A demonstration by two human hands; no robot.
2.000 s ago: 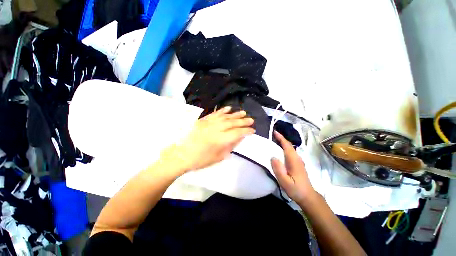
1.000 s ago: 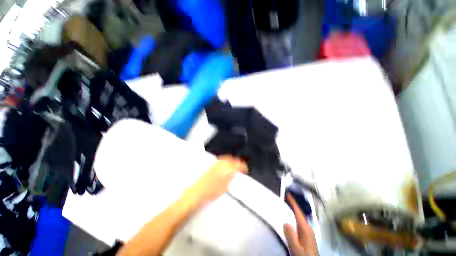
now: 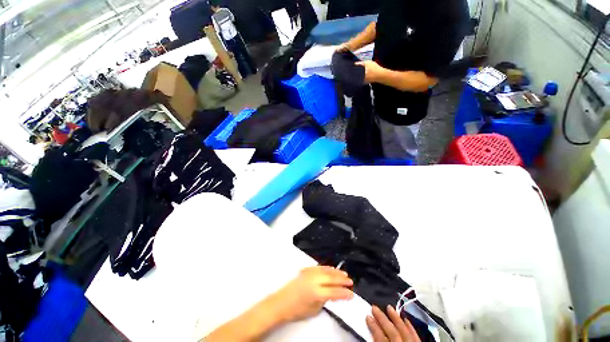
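The black garment piece with tiny white specks (image 3: 358,224) lies crumpled on the white table, just beyond the white padded board (image 3: 214,247). Its white band (image 3: 352,312) with a thin dark edge runs over the board. My left hand (image 3: 311,292) is at the band's left end, with its bunched fingertips on the cloth edge. My right hand (image 3: 391,326) lies over the band further right, its fingers close together and the rest cut off by the lower edge. A thin white loop (image 3: 405,298) lies beside it. The underside of both hands is hidden.
A blue strip (image 3: 294,179) lies beyond the board. Heaped black pieces with white edges (image 3: 194,167) stand at left. A white cloth (image 3: 491,307) is at the table's right. A person in black (image 3: 418,60) holds dark cloth beyond the table, near blue crates and a red stool (image 3: 485,150).
The view has tilted up, so the table sits lower and the iron is out of view. The other person now shows. My left hand's fingers, flat before, are now bunched at the band.
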